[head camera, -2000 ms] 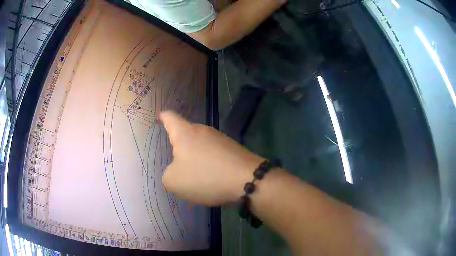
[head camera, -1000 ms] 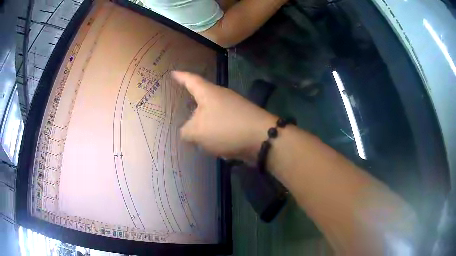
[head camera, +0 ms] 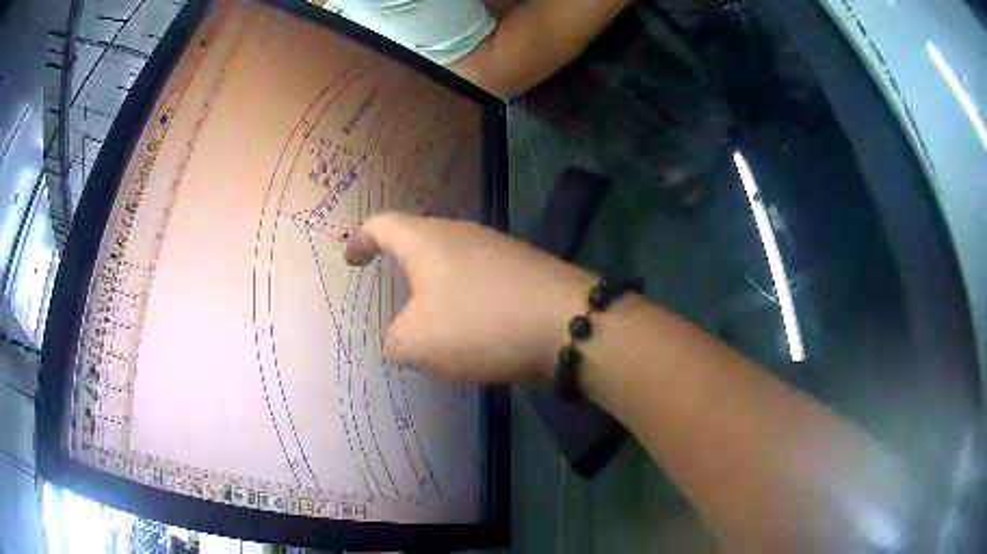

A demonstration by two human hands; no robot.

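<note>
The computer monitor (head camera: 195,292) fills the left half of the view, strongly tilted. Its pinkish-orange screen shows a pattern drawing (head camera: 267,325) of thin nested curved bands, small text and angled lines. My right hand (head camera: 465,292), bare and slightly blurred, reaches in from the lower right with a dark bead bracelet on the wrist. Its index finger is extended over the angled lines in the drawing; the other fingers look curled and it holds nothing. Contact with the glass cannot be told. My left hand is not in view.
The black monitor stand (head camera: 576,216) rests on the dark reflective desk glass (head camera: 693,260), partly behind my hand and wrist. Another person's bare arm (head camera: 552,43) and pale sleeve are at the top edge. A pale surface (head camera: 920,76) curves along the right. A thin cable crosses the glass.
My right hand first moved up along the drawing, then came back down, with its finger now on the angled lines. The view has shifted, so the monitor sits farther right.
</note>
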